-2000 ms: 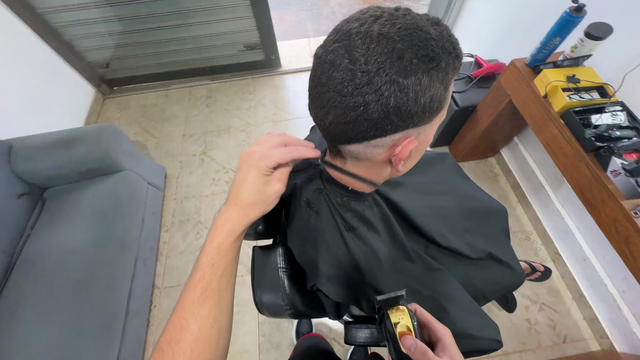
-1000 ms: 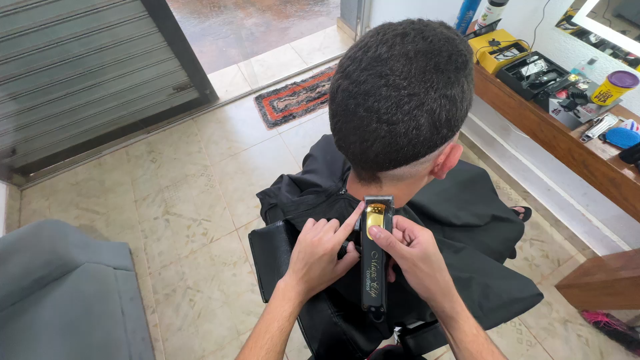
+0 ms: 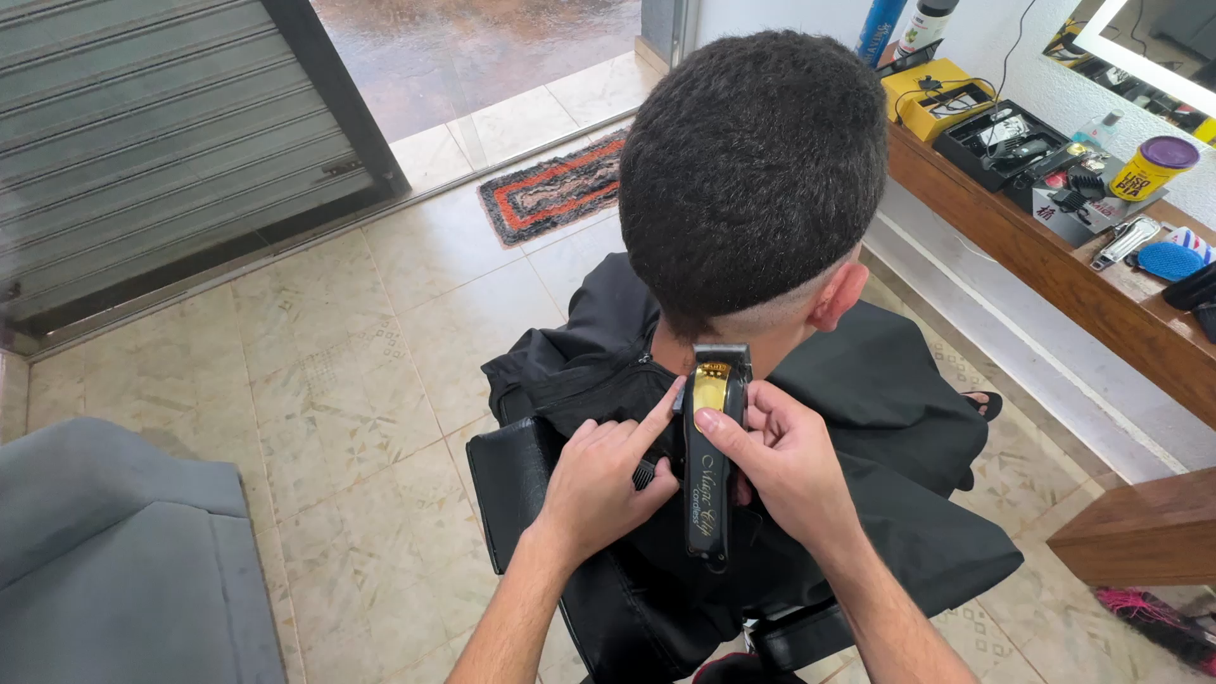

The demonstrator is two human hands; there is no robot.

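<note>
A cordless hair clipper [image 3: 709, 475], black with a gold plate, stands upright in my right hand [image 3: 784, 451], its blade end up near the nape of a seated person [image 3: 750, 180]. The thumb lies on the clipper's front and the fingers wrap behind. My left hand [image 3: 613, 475] is at the clipper's left side, its index fingertip on the side lever, and a dark comb [image 3: 644, 473] is held in its curled fingers. The person has short dark hair, cut very close low around the ear, and wears a black cape [image 3: 855, 418] over a black barber chair [image 3: 518, 484].
On the right, a wooden shelf [image 3: 1026, 247] bears a yellow box [image 3: 936, 100], a black tray [image 3: 1002, 142], a yellow tub [image 3: 1149, 171], a silver clipper [image 3: 1126, 242] and a blue brush [image 3: 1170, 259]. A grey sofa [image 3: 123, 560] stands left; a rug [image 3: 556, 190] lies by the doorway.
Two seconds ago my left hand held the comb at the person's neck and the clipper was lower, in my right hand. Both hands are now together at the clipper. The view has shifted.
</note>
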